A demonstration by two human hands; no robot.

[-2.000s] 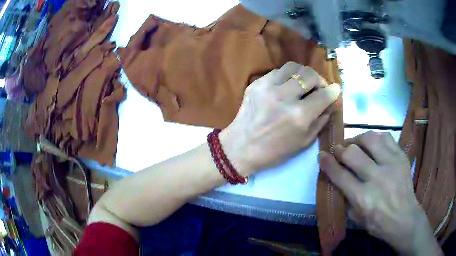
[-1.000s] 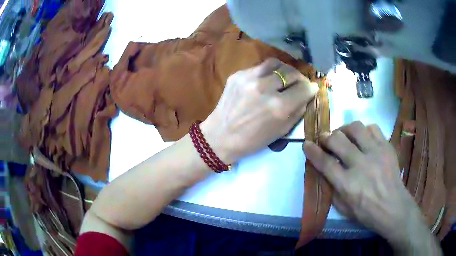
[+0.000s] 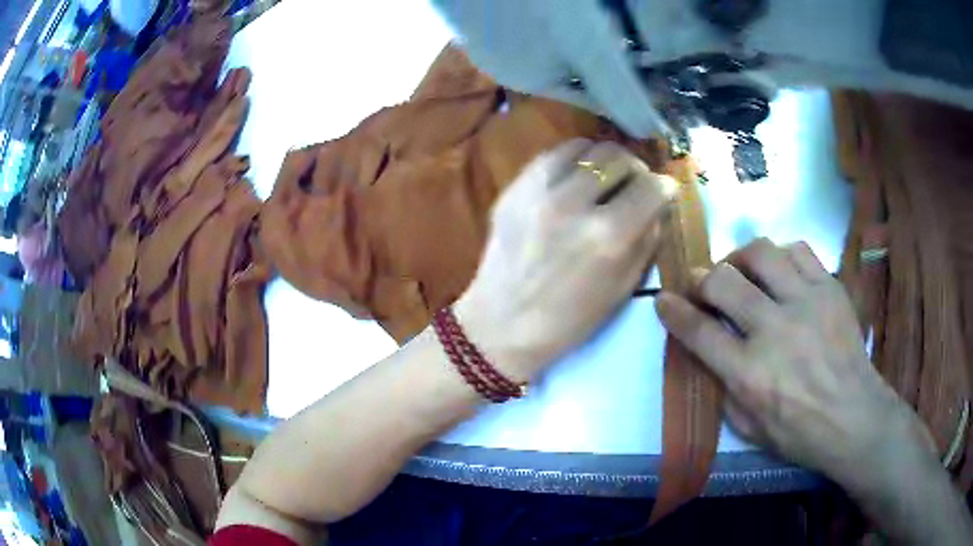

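Note:
The rust-brown fabric panel (image 3: 416, 203) lies rumpled on the table, left of the needle. The brown zipper tape (image 3: 691, 411) runs from under the presser foot (image 3: 680, 149) down over the table's front edge. My left hand (image 3: 571, 251), with a ring and a red beaded bracelet, presses cloth and tape at the presser foot with its fingertips. My right hand (image 3: 779, 341) pinches the zipper tape lower down between thumb and fingers. The needle is too blurred to make out.
The sewing machine head (image 3: 555, 53) stands at the upper right. A ruffled panel stack (image 3: 181, 256) lies on the left. A zipper bundle (image 3: 918, 245) lies along the right edge. Strips with pale lines (image 3: 160, 469) hang at the lower left. The table's grey front edge (image 3: 555, 471) curves below.
The panel's lower left part has shifted down and bunched more. Since the first frame, the zipper tape and both hands sit a little further left in view. Both hands keep their hold.

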